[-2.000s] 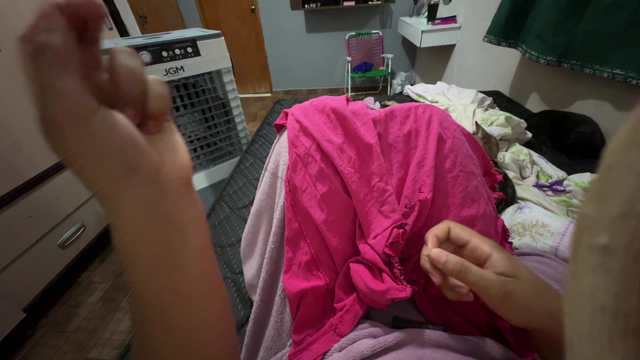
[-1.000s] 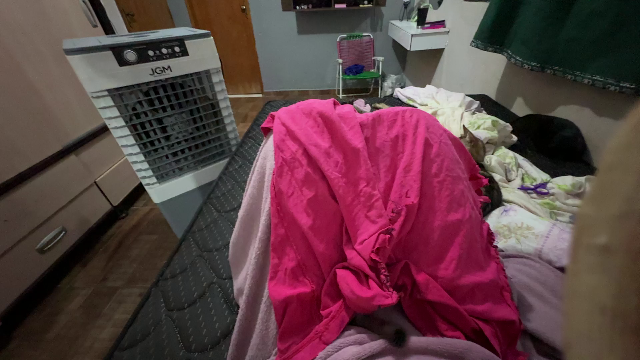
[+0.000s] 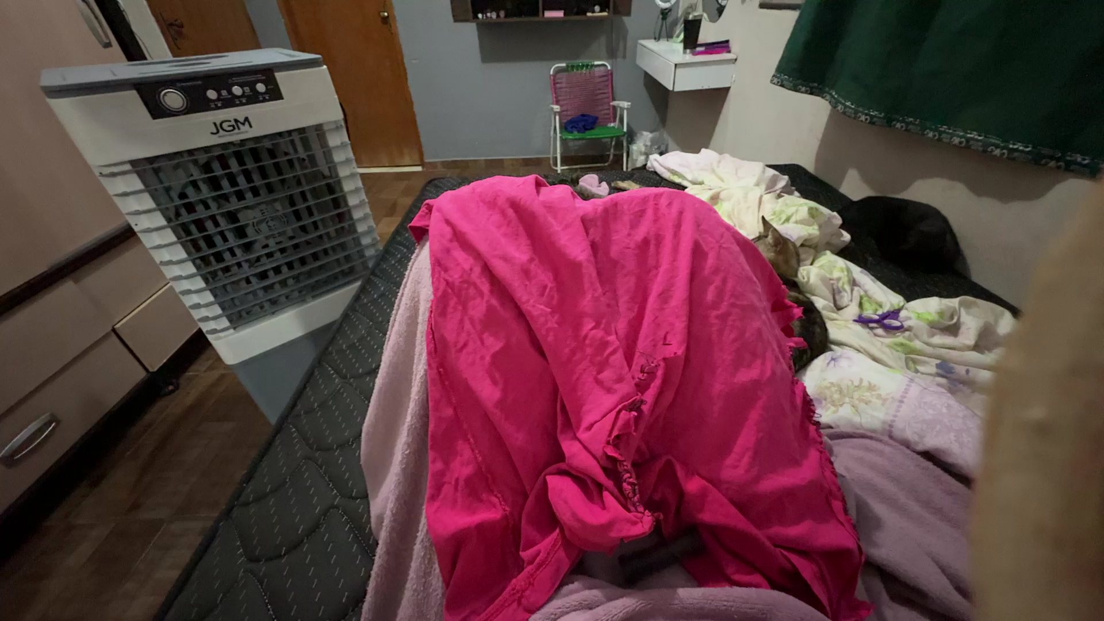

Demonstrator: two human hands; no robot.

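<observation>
Neither my left hand nor my right hand shows in the head view. A bright pink cloth [image 3: 535, 345] with a frayed, stitched edge lies draped over a raised shape in the middle. Under it spreads a mauve fleece blanket [image 3: 401, 457]. Purple-handled scissors [image 3: 881, 320] rest on a floral cloth [image 3: 931, 332] to the right. A tabby cat [image 3: 779, 250] is partly hidden behind the pink cloth's right edge.
An air cooler [image 3: 233, 207] stands left of the dark quilted mattress [image 3: 293, 517]. A black furry animal [image 3: 901, 235] lies at the right wall. A blurred beige object [image 3: 1044, 414] blocks the right edge. A folding chair [image 3: 589, 112] is at the back.
Both hands, seen two seconds ago at the left and over the pink cloth, have gone out of view. The pink cloth stays draped in the middle.
</observation>
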